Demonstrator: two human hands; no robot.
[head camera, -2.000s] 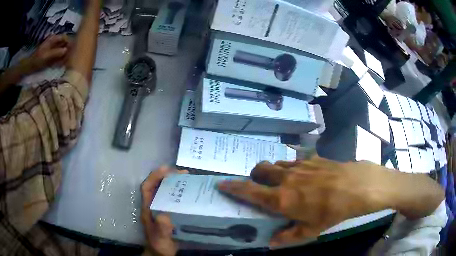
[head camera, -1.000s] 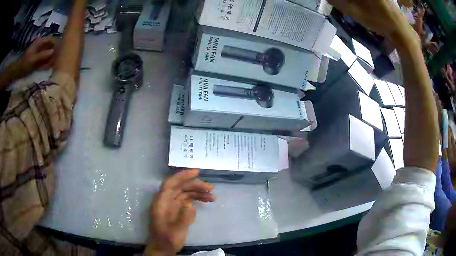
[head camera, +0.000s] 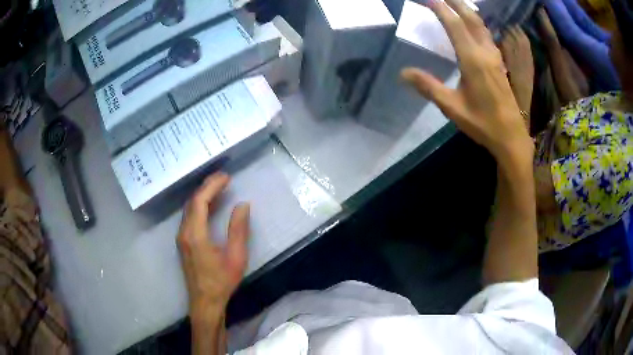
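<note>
My left hand (head camera: 212, 246) is open and empty over the table, just in front of the nearest lying carton (head camera: 198, 139), whose text side faces up. Cartons with a fan picture (head camera: 149, 73) lie stacked behind it, one with its right end flap sticking out. My right hand (head camera: 479, 90) is raised with fingers spread beside a standing closed carton (head camera: 413, 76); whether the fingertips touch its white top cannot be told. Another closed carton (head camera: 347, 59) stands to its left.
A dark grey fan (head camera: 69, 170) lies on the pale table (head camera: 111, 277) at the left. A plaid sleeve (head camera: 21, 263) is at the left edge. A person in a yellow-blue patterned top (head camera: 593, 163) is close at right. The table's dark green edge (head camera: 305, 246) runs diagonally in front.
The view has swung right, so the cartons and fan appear further left. My right hand has come down from the top edge to the standing cartons. My left hand stays open near the nearest carton.
</note>
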